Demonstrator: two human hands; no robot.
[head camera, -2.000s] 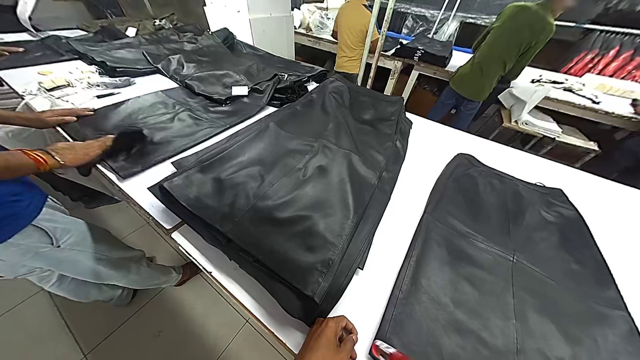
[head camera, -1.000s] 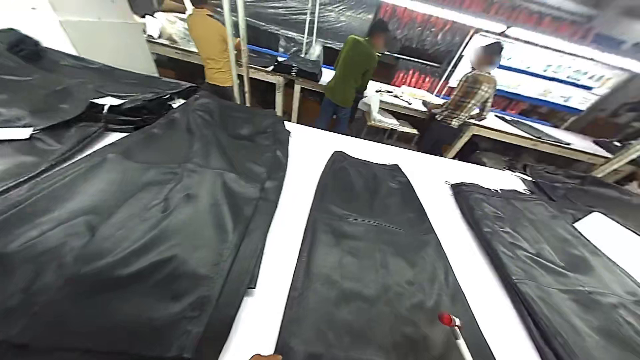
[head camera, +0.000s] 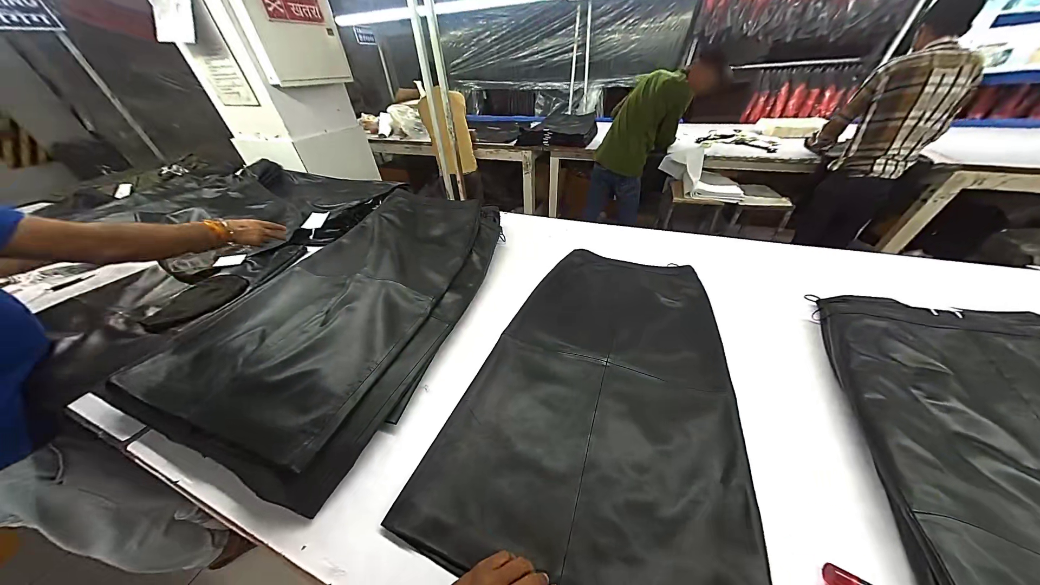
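Observation:
A black leather skirt (head camera: 601, 422) lies flat on the white table in front of me, its waist end away from me. At the bottom edge of the view, my left hand (head camera: 502, 570) rests at the skirt's lower hem; only its fingers and knuckles show, so its grip is unclear. My right hand is outside the view. To the right of the skirt, the red end of a tool (head camera: 841, 575) shows at the bottom edge, the rest cut off. A stack of black leather skirts (head camera: 325, 349) lies to the left, and another stack (head camera: 959, 390) to the right.
A co-worker's arm (head camera: 146, 239) reaches from the left over more black leather garments (head camera: 227, 195). The white table's (head camera: 520, 284) near edge runs along the lower left. Across the table, several people stand at other workbenches (head camera: 731, 158), and a white pillar (head camera: 301, 122) rises behind.
The co-worker's hand at the left, over a flat dark piece two seconds ago, now reaches over garments further back. The red-ended tool, above the skirt's right part one second ago, is now beside the skirt.

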